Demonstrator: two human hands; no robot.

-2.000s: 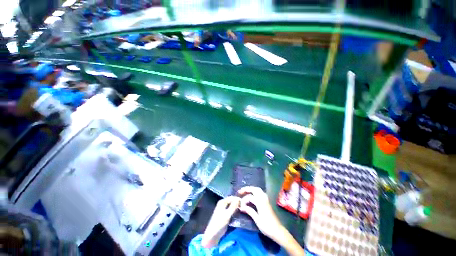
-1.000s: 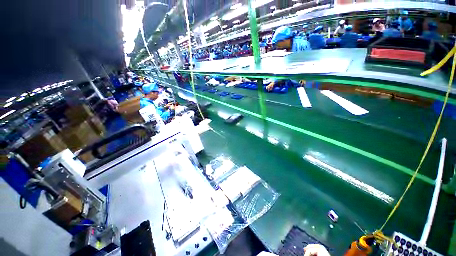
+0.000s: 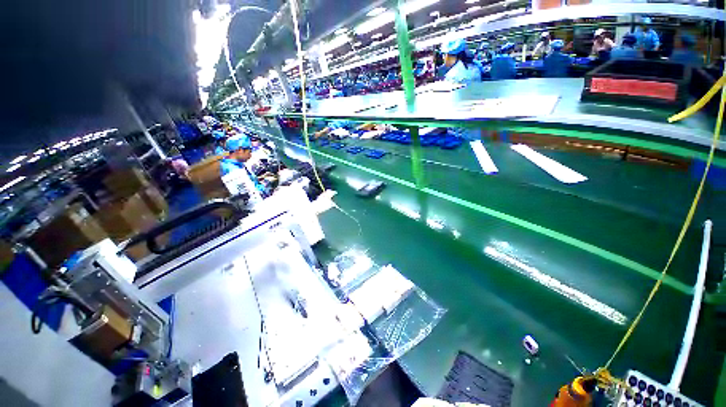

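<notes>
A black ribbed housing (image 3: 476,383) lies on the green bench at the bottom edge, its lower part cut off. A pale sliver, seemingly my left hand (image 3: 443,403), shows at the bottom edge beside the housing's lower left; its fingers and grip are hidden. My right hand is out of the picture. A small white-purple piece (image 3: 530,344) lies on the bench right of the housing. An orange-handled screwdriver (image 3: 575,393) with a yellow cord is farther right, next to the sticker sheet (image 3: 654,393) with dark rings, cut off at the corner.
The white machine (image 3: 239,318) fills the left, with a black fixture (image 3: 220,385) at its front. Clear plastic bags with white pads (image 3: 386,292) lie between machine and housing. A green-framed shelf (image 3: 493,99) crosses above, holding a black bin (image 3: 634,82). People in blue are beyond.
From the earliest frame, the view has swung up and left, leaving my hands mostly below the picture. Since one second ago, the fingers over the housing have left view, showing more of its surface.
</notes>
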